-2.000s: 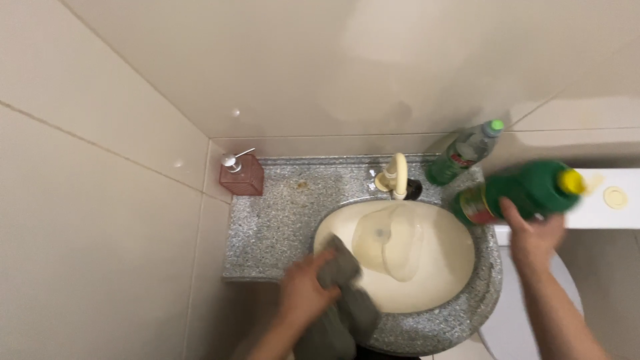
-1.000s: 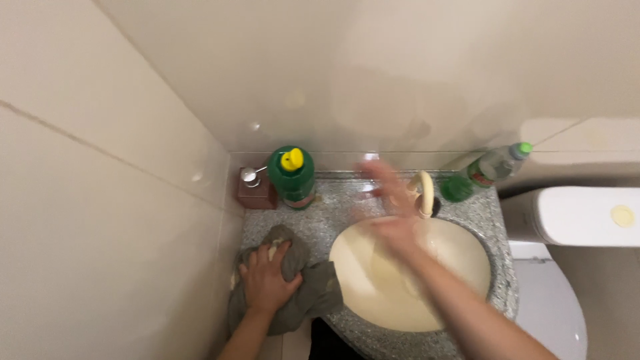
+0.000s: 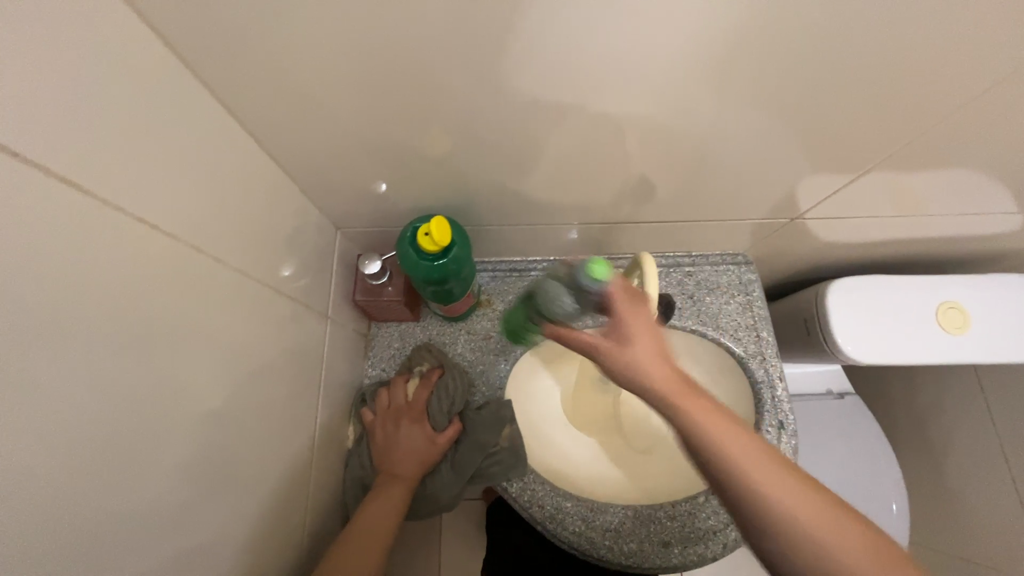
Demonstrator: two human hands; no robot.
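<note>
My left hand [image 3: 406, 424] presses on a crumpled grey cloth [image 3: 480, 448] at the left front of the speckled granite counter [image 3: 632, 528]. My right hand [image 3: 632, 336] grips a clear and green bottle with a light green cap [image 3: 552, 300], tilted and blurred by motion, above the back left of the cream sink basin [image 3: 552, 432]. A large green bottle with a yellow flip cap [image 3: 440, 268] stands at the back left, beside a pink soap dispenser [image 3: 386, 296] with a silver pump. Behind my right hand, the cream faucet [image 3: 648, 276] is partly hidden.
Tiled walls rise at the left [image 3: 160, 320] and behind the counter. To the right stand a white toilet tank [image 3: 888, 320] with a round cream button and the closed toilet lid [image 3: 848, 464]. A small dark object [image 3: 666, 308] lies by the faucet base.
The large green bottle, in my right hand at first, now stands by the soap dispenser. My right hand has taken the capped bottle from right of the faucet and moved it left. The cloth has moved onto the left counter.
</note>
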